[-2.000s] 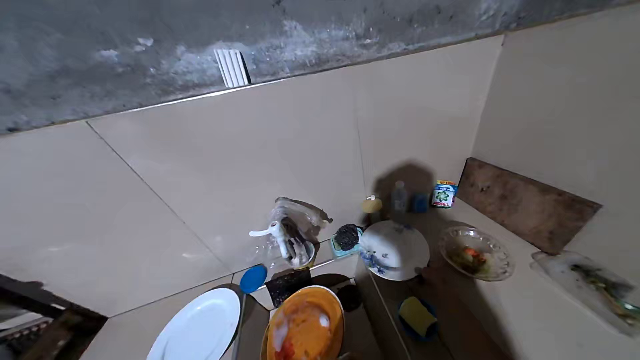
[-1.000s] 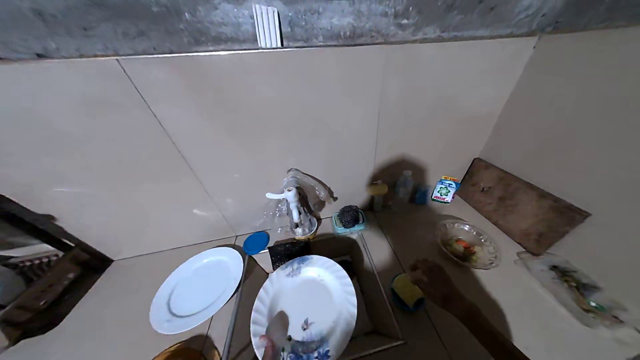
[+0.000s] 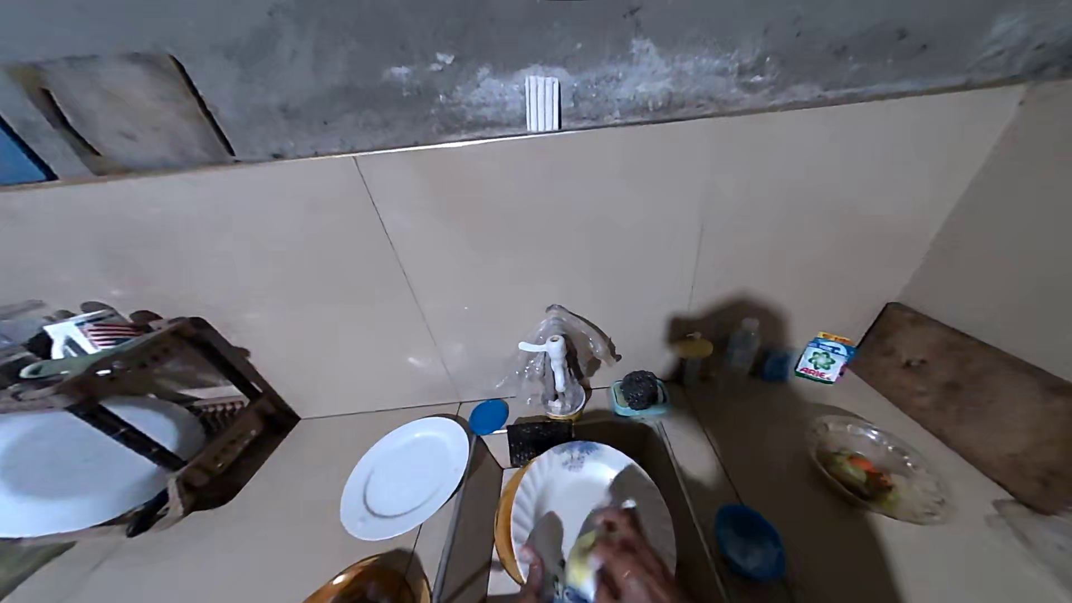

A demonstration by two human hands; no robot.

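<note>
A white floral plate (image 3: pixel 578 477) is held over the sink, at the lower middle of the head view. At its lower left rim my left hand (image 3: pixel 532 578) grips it, only the fingers showing. My right hand (image 3: pixel 628 561) presses a yellow sponge (image 3: pixel 582 561) on the plate's face; both are somewhat blurred. Under the plate's left side shows the edge of an orange dish (image 3: pixel 504 523). Behind the sink stands a white faucet (image 3: pixel 555 360) with clear plastic around it. A blue bowl (image 3: pixel 749 543) lies to the right of the sink.
A white oval plate (image 3: pixel 404 479) and an amber bowl (image 3: pixel 373 582) lie left of the sink. A dish rack (image 3: pixel 209 410) stands far left. A dark scrubber (image 3: pixel 641 389), detergent packet (image 3: pixel 825 358), glass dish with food scraps (image 3: pixel 879 469) and wooden board (image 3: pixel 963 402) are at right.
My right hand has moved from the blue bowl at the right onto the floral plate, and the yellow sponge is now in it. The view has shifted toward the left.
</note>
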